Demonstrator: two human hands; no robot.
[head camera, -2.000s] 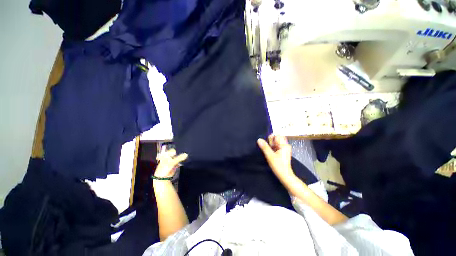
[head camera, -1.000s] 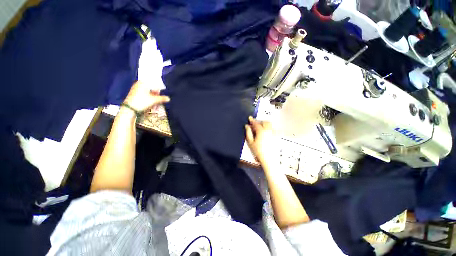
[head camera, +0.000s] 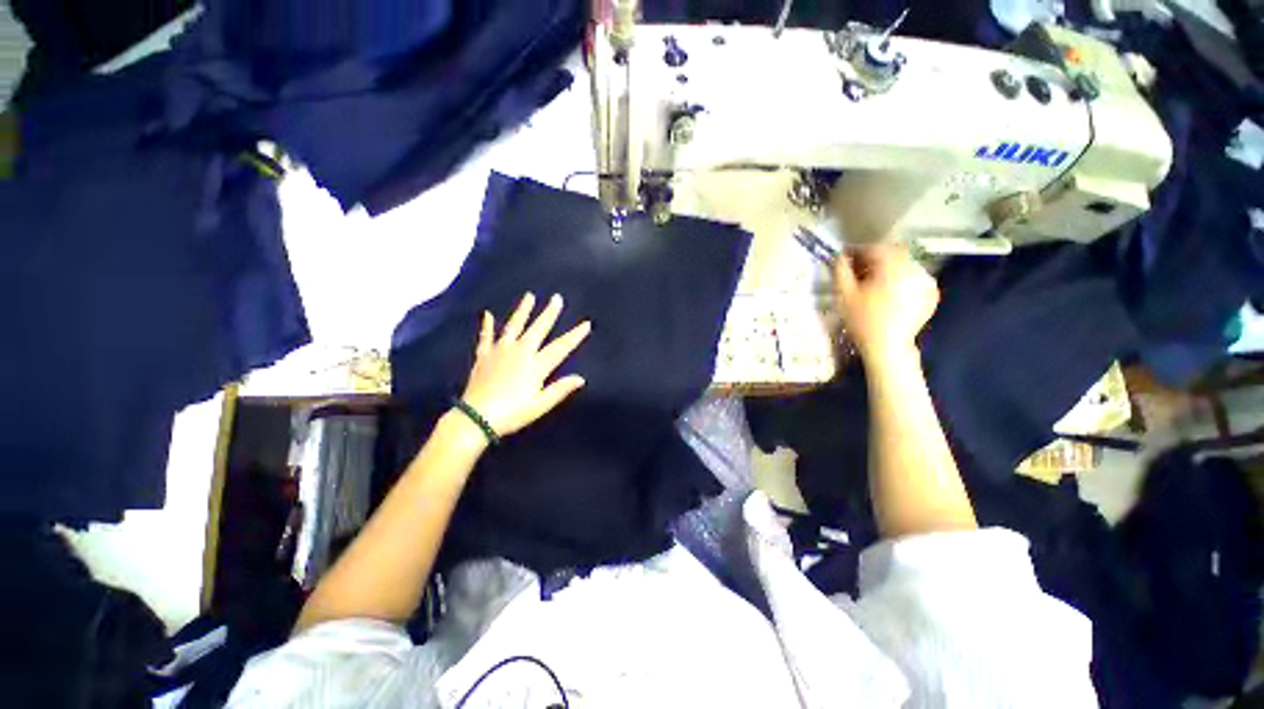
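Observation:
A dark navy cut panel (head camera: 638, 298) lies flat on the machine table, its upper part under the needle area (head camera: 618, 222) of the white JUKI sewing machine (head camera: 887, 118). Its lower part hangs over the table edge onto my lap. My left hand (head camera: 524, 371) rests flat on the panel with fingers spread, gripping nothing. My right hand (head camera: 887, 294) is at the machine bed under the arm, its fingers closed on the handle end of slim dark thread snips (head camera: 815, 245).
Spread navy cut pieces (head camera: 111, 319) lie at the left, with more navy cloth (head camera: 402, 111) behind. An open drawer (head camera: 333, 478) with pale items is under the table edge. Dark garment work (head camera: 1033, 346) hangs at the right. The white table (head camera: 367, 270) shows beside the panel.
The panel now lies flat with its upper part under the needle. My left hand has let go of its edge and lies on top. My right hand has moved right to the snips.

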